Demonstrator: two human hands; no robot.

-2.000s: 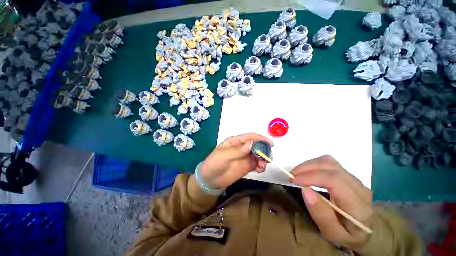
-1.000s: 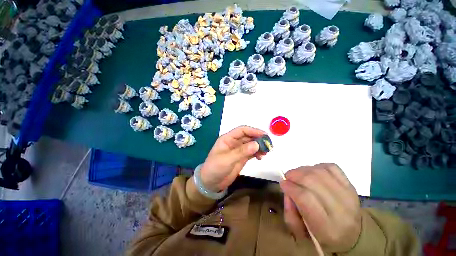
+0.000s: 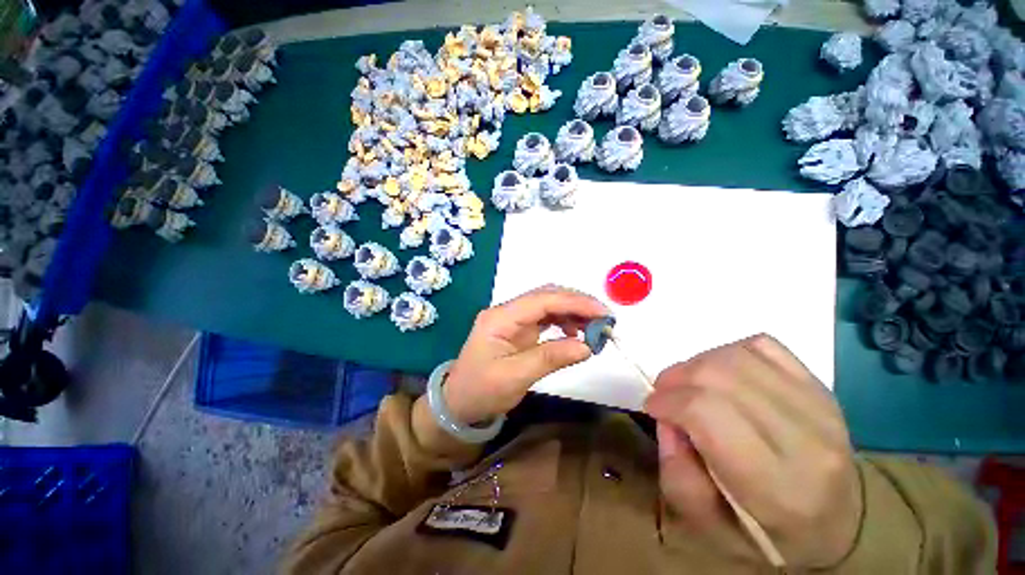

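Note:
My left hand point(image 3: 506, 354) holds a small dark grey cap point(image 3: 599, 334) between thumb and fingers over the near part of the white sheet point(image 3: 731, 253). My right hand point(image 3: 759, 438) grips a thin pale wooden stick point(image 3: 736, 511). The stick's far end is at the cap; whether it touches the inside is too small to tell. The small red dish point(image 3: 628, 283) lies on the sheet just beyond the cap. A heap of dark grey caps point(image 3: 944, 270) lies right of the sheet.
Pale grey moulded bodies point(image 3: 638, 107) stand behind the sheet; more are heaped point(image 3: 899, 101) at far right. Grey-and-yellow pieces point(image 3: 433, 124) are heaped left of centre. Joined pieces point(image 3: 365, 298) stand in rows at left. A blue crate point(image 3: 96, 185) of grey parts is at far left.
My left hand has turned the cap and moved it slightly right. My right hand has brought the stick off the cap, then back to it, and has shifted slightly right.

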